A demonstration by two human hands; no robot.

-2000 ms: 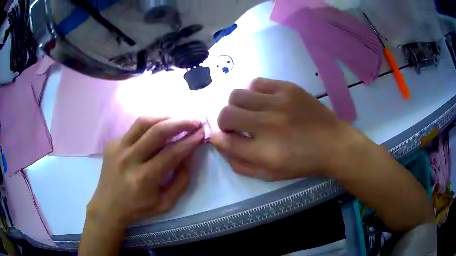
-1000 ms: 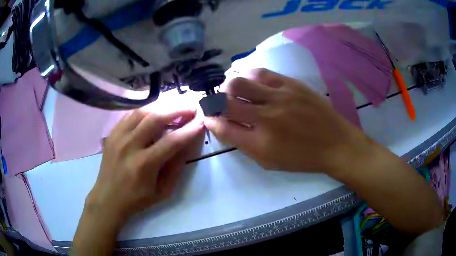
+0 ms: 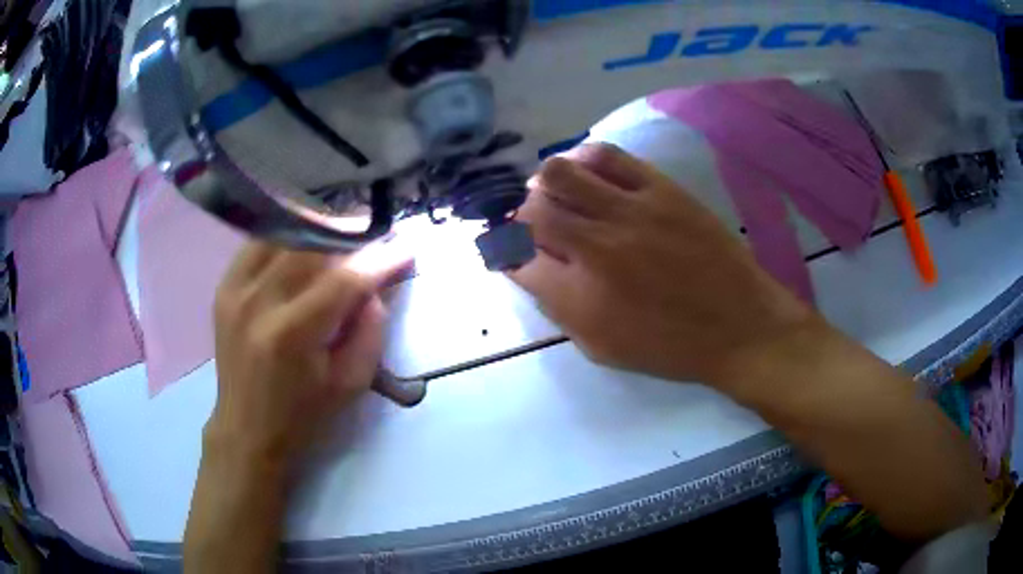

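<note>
The white sewing machine head [image 3: 718,79] with blue stripe and "JACK" lettering spans the top. A dark squarish attachment [image 3: 506,246] hangs under it beside bright light. My left hand [image 3: 294,325], bare and slightly blurred, is left of the light, fingers bent together; a small dark sliver shows at its fingertips, and whether it pinches cloth cannot be told. My right hand [image 3: 628,252], bare, is right of the attachment with curled fingers; its fingertips are hidden behind the attachment or lost in glare. A pink panel [image 3: 177,286] lies left of my left hand.
Pink strips [image 3: 785,157] lie fanned at right, beside an orange-handled tool [image 3: 910,228] and a dark metal lump [image 3: 961,183]. More pink panels [image 3: 70,275] lie at far left. A curved ruled edge [image 3: 628,502] borders the table. A teal basket [image 3: 810,527] with scraps is at lower right.
My left hand has moved left, away from my right hand, and both are nearer the machine head than two seconds ago. The camera view has shifted, showing more of the machine head.
</note>
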